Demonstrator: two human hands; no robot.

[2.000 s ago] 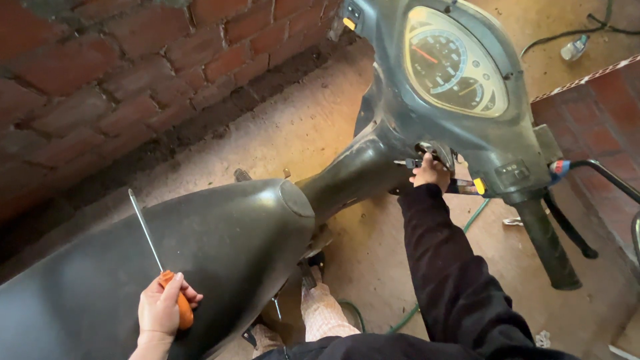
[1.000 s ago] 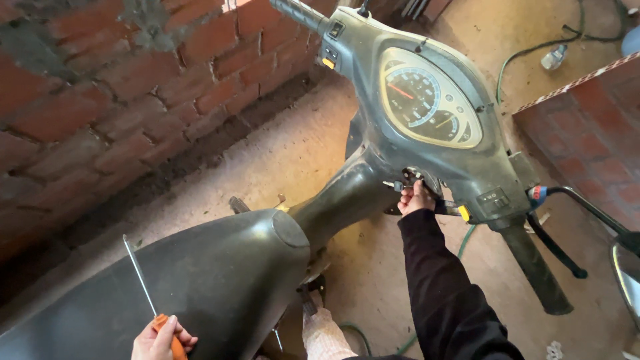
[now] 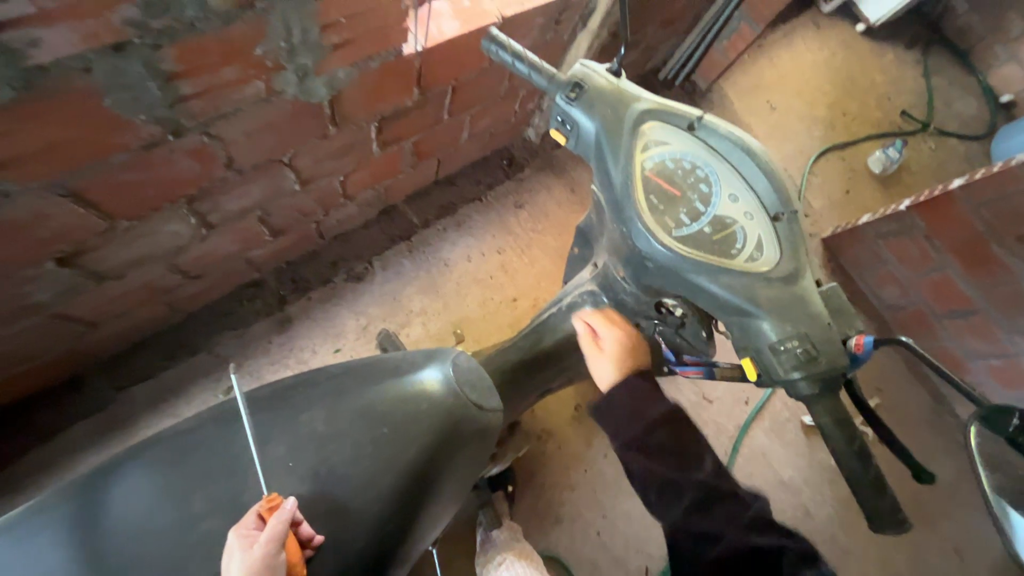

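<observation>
My left hand (image 3: 264, 540) grips the orange handle of a screwdriver (image 3: 250, 436), its metal shaft pointing up over the scooter's black seat (image 3: 344, 448). My right hand (image 3: 612, 344) is at the motor scooter's dark central body (image 3: 544, 344), just left of the ignition lock (image 3: 672, 308); its fingers are curled and partly hidden, so whether it holds anything cannot be told. Above it is the instrument cluster (image 3: 704, 196) with a red needle. The right handlebar grip (image 3: 860, 464) and brake lever (image 3: 888, 432) lie to the lower right.
A rough brick wall (image 3: 240, 176) runs along the left. A low brick structure (image 3: 944, 264) stands at the right. On the floor are a green hose (image 3: 848, 144) and a plastic bottle (image 3: 886, 158). A mirror (image 3: 996, 472) sticks out at the lower right.
My right hand has come away from the ignition lock and moved left onto the central body. My left hand still holds the screwdriver. The view has shifted somewhat.
</observation>
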